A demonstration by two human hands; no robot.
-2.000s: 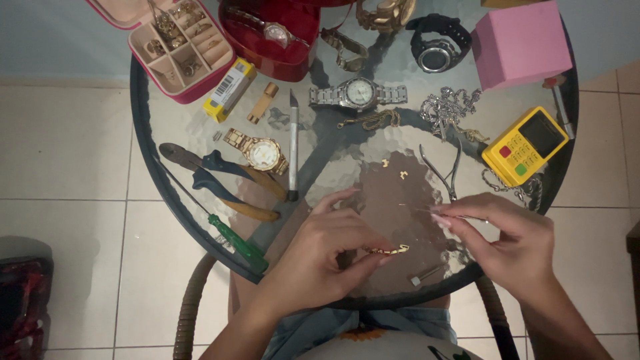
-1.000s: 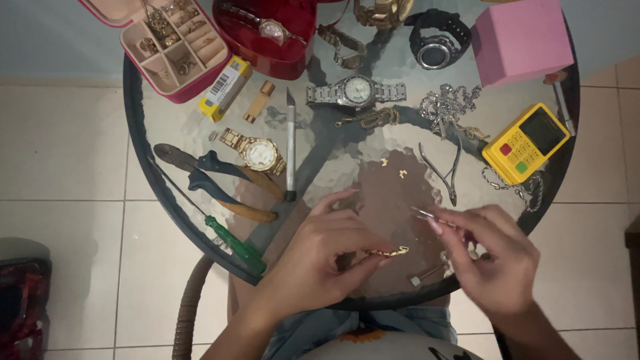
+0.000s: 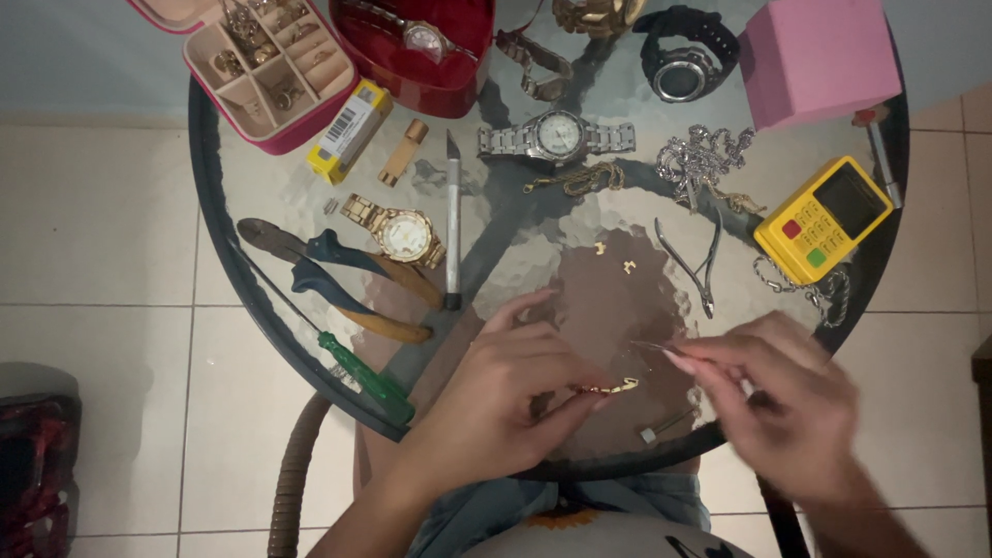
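Observation:
My left hand [image 3: 527, 387] pinches a small gold chain-like piece [image 3: 624, 385] between thumb and index finger, its open link end pointing right. To the right, my right hand [image 3: 763, 395] grips a thin pointed metal tool [image 3: 651, 346], perhaps tweezers, its tip above and just right of the gold piece. Two small gold links [image 3: 628, 267] lie on the glass beyond my hands. Cuticle nippers [image 3: 701, 267] rest to the right of them. A small rod-like item with a pale square end [image 3: 649, 435] lies near the table's front edge.
On the round glass table [image 3: 496, 271] lie diagonal cutting pliers [image 3: 333, 279], a green screwdriver [image 3: 364, 376], a craft knife [image 3: 452, 225], a gold watch [image 3: 404, 236] and a silver watch [image 3: 558, 136]. A yellow card reader [image 3: 825, 221], pink box [image 3: 821, 62] and pink jewelry case [image 3: 271, 74] stand around the edge.
My right hand has shifted slightly, and the thin tool's angle has changed. My left hand keeps the gold piece in nearly the same place.

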